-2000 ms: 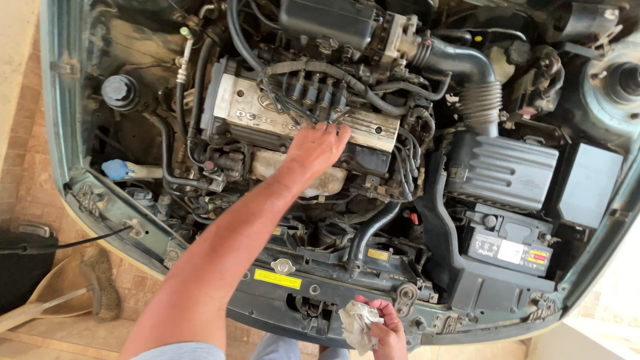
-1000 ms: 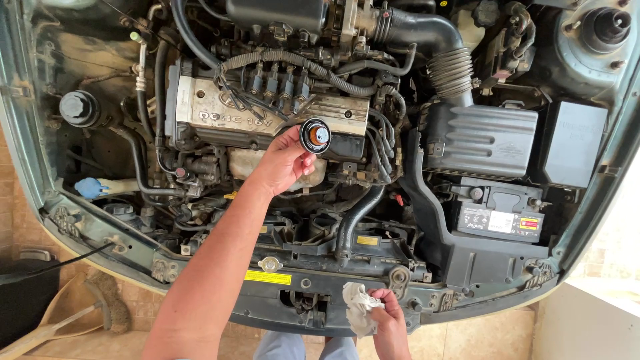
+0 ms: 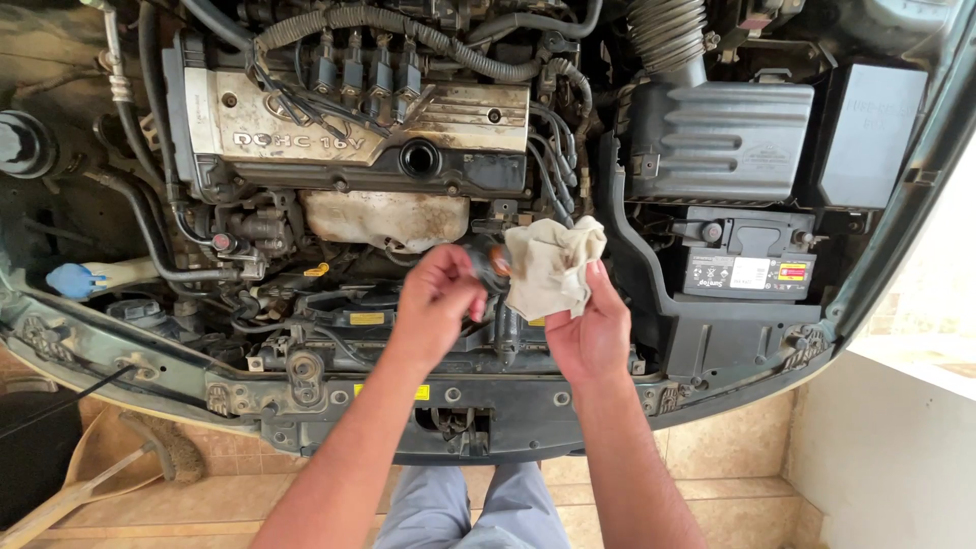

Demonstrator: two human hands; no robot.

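My left hand (image 3: 446,293) grips the dark oil filler cap (image 3: 488,263) by its edge; the cap is blurred and its orange-brown underside faces right. Against that side lies a crumpled whitish cloth (image 3: 553,263), which my right hand (image 3: 591,328) holds from below. Both hands are over the front of the engine bay. Above them, the round oil filler opening (image 3: 420,158) in the engine's valve cover (image 3: 343,126) is uncovered. The yellow dipstick handle (image 3: 316,270) shows to the left of my left hand.
At the right are the air filter housing (image 3: 720,141), the battery (image 3: 749,255) and a fuse box cover (image 3: 873,133). Ignition leads (image 3: 553,168) run beside the valve cover. A blue-capped washer filler neck (image 3: 72,280) stands at the left. The front crossmember (image 3: 526,415) spans below my hands.
The oil filler cap, held over the valve cover a second ago, is now lower, beside the cloth. The right hand has moved up with the cloth to meet it. The view has moved closer to the engine.
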